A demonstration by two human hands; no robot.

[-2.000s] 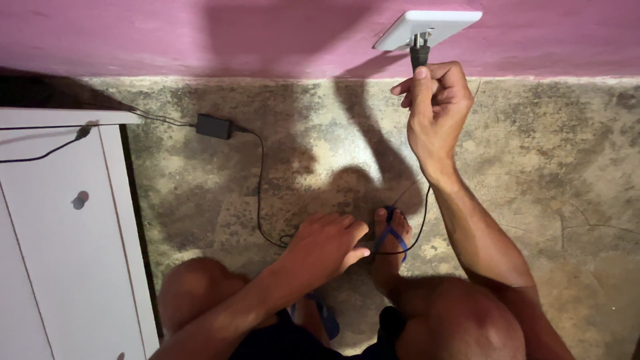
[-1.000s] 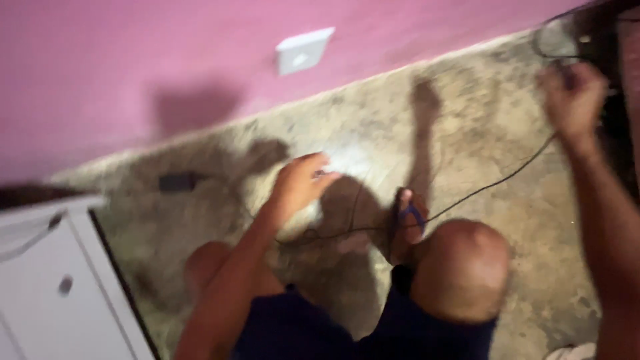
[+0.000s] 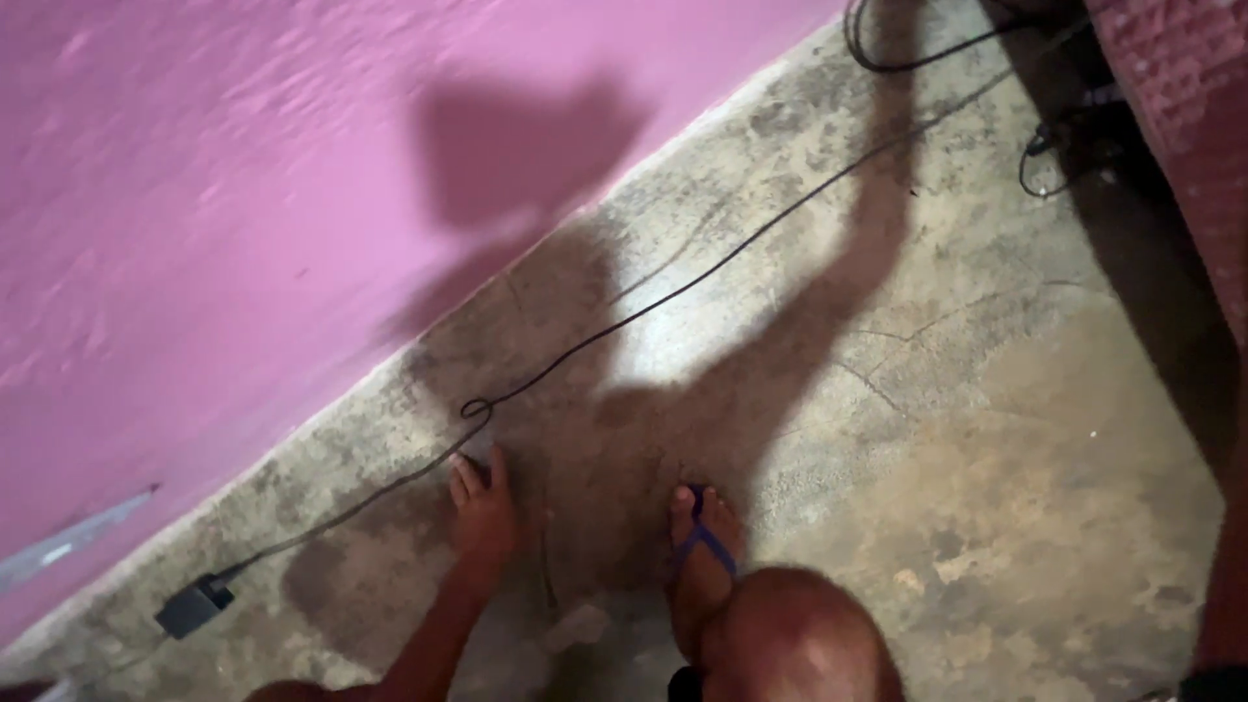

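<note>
My left hand (image 3: 482, 507) is at the lower middle of the view, its fingers apart, with the fingertips close beside a black power cord (image 3: 624, 320); whether they touch it I cannot tell. That cord runs along the concrete floor from a black power adapter (image 3: 195, 606) at the lower left to the upper right, with a small loop above my fingers. My right hand is out of view; only part of the arm shows at the right edge. The plug is not visible.
A pink wall (image 3: 292, 273) borders the floor at the left. Other black cables (image 3: 1039, 141) lie at the upper right, beside a pink textured surface (image 3: 1175, 93). My foot in a blue flip-flop (image 3: 717, 551) is at the lower middle.
Two seconds ago my right hand held the plug at the wall outlet; it moved right and has left the view. The cord now lies stretched along the wall. The view has swung right.
</note>
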